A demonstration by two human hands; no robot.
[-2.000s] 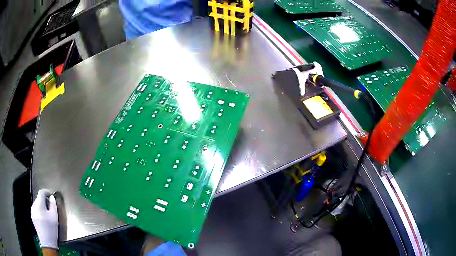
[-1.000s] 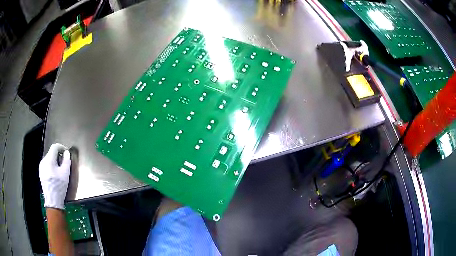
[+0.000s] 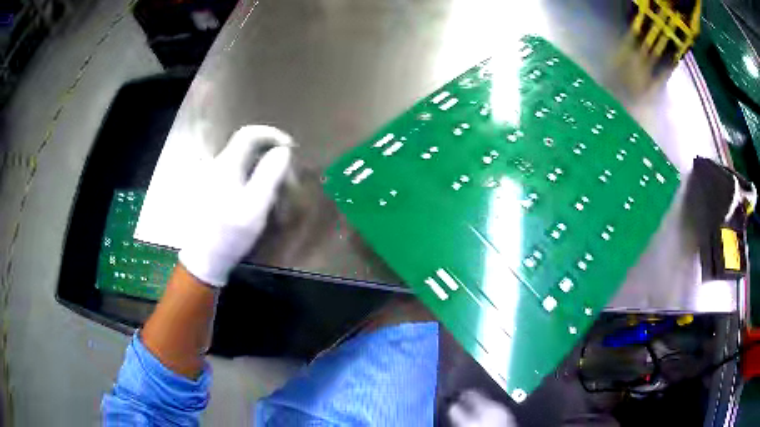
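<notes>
A large green circuit board (image 3: 400, 225), solder side up, lies turned on the steel bench, its near corner past the front edge. My left hand (image 3: 237, 200), in a white glove, is left of the board and apart from it. Its fingers curl towards the thumb; blur hides whether anything thin is between them. A pale blurred shape at the bottom edge, beside the board's near corner, may be my right glove, cut off; I cannot tell what it does. The soldering iron stand (image 3: 707, 196) with its yellow sponge (image 3: 732, 248) is at the right.
The steel bench (image 3: 275, 75) has its front edge below my left hand. A black bin (image 3: 83, 208) with another green board (image 3: 125, 267) is at lower left. A yellow lattice rack (image 3: 667, 29) stands at top right. Black cables hang below the bench at right. Part of the conveyor shows at far right.
The view has swung left, so the bench things appear farther right. My left hand has moved up and inward, nearer the board. The board appears turned. A pale blurred shape now shows at the bottom.
</notes>
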